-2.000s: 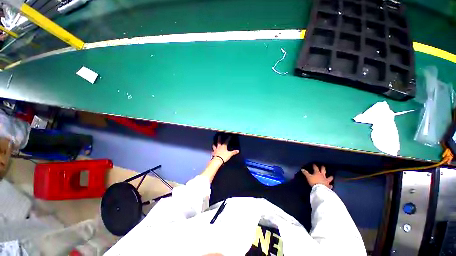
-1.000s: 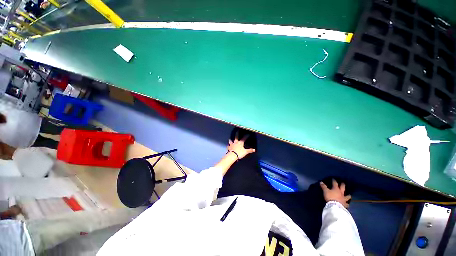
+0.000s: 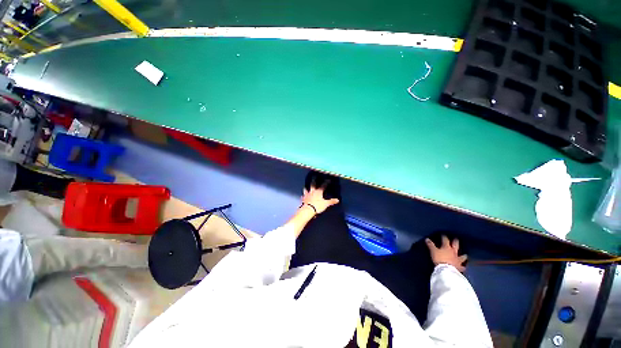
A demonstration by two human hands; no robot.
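My left hand (image 3: 319,200) rests on my left knee below the bench edge, with its fingers apart and a dark band at the wrist. My right hand (image 3: 447,252) rests on my right knee, fingers spread. Neither holds anything. In front of me is the green bench (image 3: 272,95). A black compartment tray (image 3: 528,71) with square pockets lies on it at the right, its pockets looking empty apart from small specks. A crumpled white scrap (image 3: 552,194) lies nearer the edge, beside a clear plastic bag (image 3: 610,204) cut by the frame.
A white label (image 3: 149,72) and a thin thread (image 3: 419,83) lie on the bench. At the left on the floor are a black round stool (image 3: 174,253), a red stool (image 3: 114,207) and a blue stool (image 3: 83,155). A metal panel (image 3: 572,306) stands below the bench at right. Another person's legs show at left.
The view has swung left and partly back, shifting the bench items. The person at the left has changed position; their head no longer shows. My hands have stayed on my knees.
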